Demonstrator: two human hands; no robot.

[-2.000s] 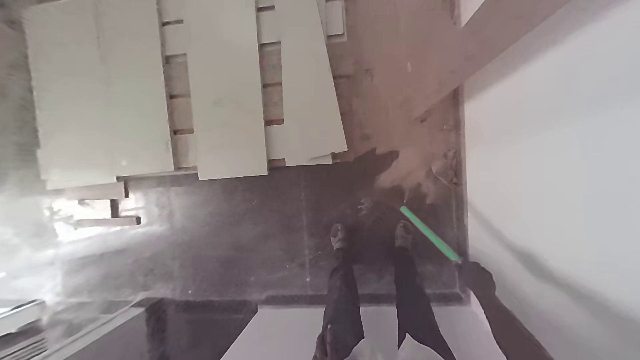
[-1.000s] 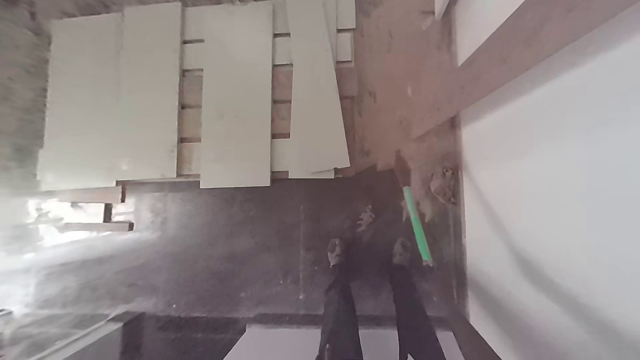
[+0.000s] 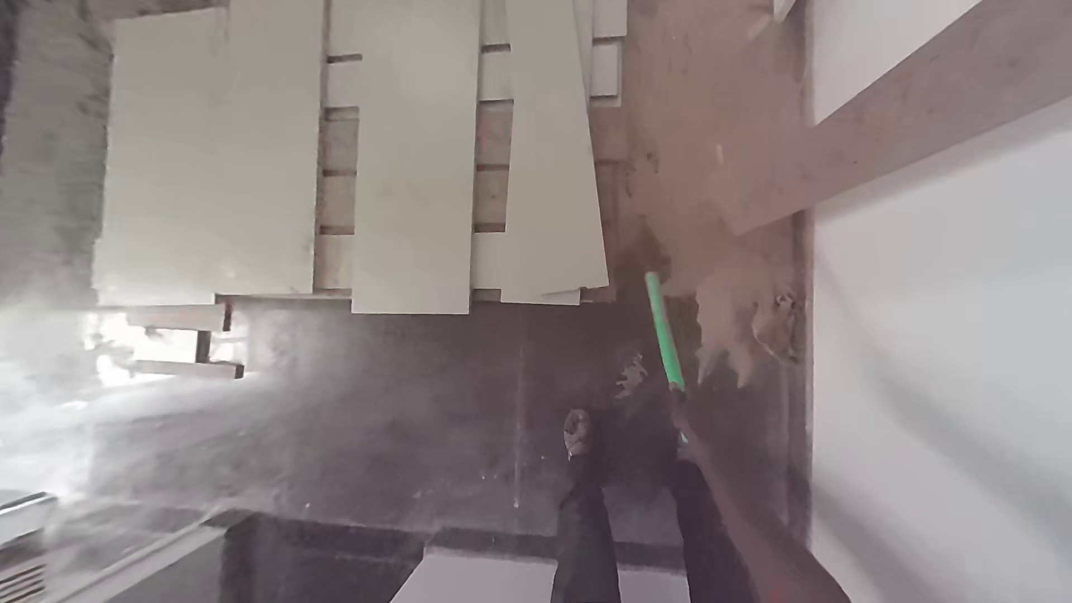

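My right hand [image 3: 680,410] is closed around the lower end of a green stick-like handle [image 3: 664,331], low in front of my legs. The handle slants up and slightly left from the hand, over the dark floor. Its far end lies near a dark, blurred patch beside the pale boards, and what it joins there cannot be made out. Pale brown dust or debris [image 3: 724,335] lies on the floor just right of the handle. My left hand is out of view.
Pale flat boards [image 3: 414,167] rest across slatted supports at the upper left. Short wooden pieces [image 3: 188,368] lie at the left. A white surface [image 3: 946,335] with a brown beam [image 3: 904,134] runs along the right. A white panel [image 3: 486,578] is at my feet.
The green handle has swung from slanting down to the right to nearly upright in view, and its far end now reaches further forward, near the boards' corner. My right arm has moved inward with it.
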